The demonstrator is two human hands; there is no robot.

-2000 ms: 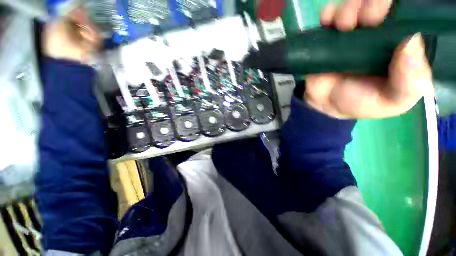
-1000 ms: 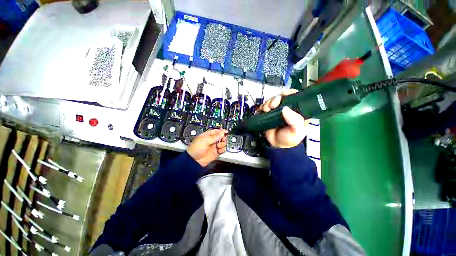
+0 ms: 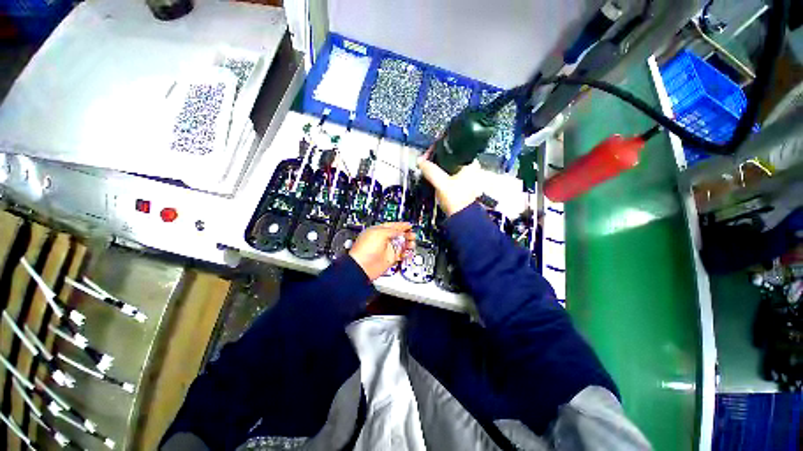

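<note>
A row of black housings (image 3: pixel 310 236) with round discs at their near ends lies before me. Green circuit boards and thin wires show in their far halves, and white strips (image 3: pixel 371 167) stand out at the far ends. My right hand (image 3: pixel 453 187) is shut on the dark electric screwdriver (image 3: pixel 467 139), held steeply over the middle housings; its tip is hidden. My left hand (image 3: pixel 380 249) is at the near part of the middle housings, thumb and fingertips together. Small pale specks show at its fingers; whether it holds a screw is too small to tell.
Blue parts bins (image 3: pixel 394 91) with silver screws and white parts stand behind the housings. A red bottle-shaped object (image 3: pixel 594 167) hangs at the right, over the green belt (image 3: pixel 629 308). A white machine (image 3: pixel 106 97) stands left, white rods (image 3: pixel 53 321) lower left. The black cable arches at upper right.
The screwdriver has swung from lying toward the right to a steep hold, and my right hand has moved up and left with it. My left hand stays near the housings' near ends.
</note>
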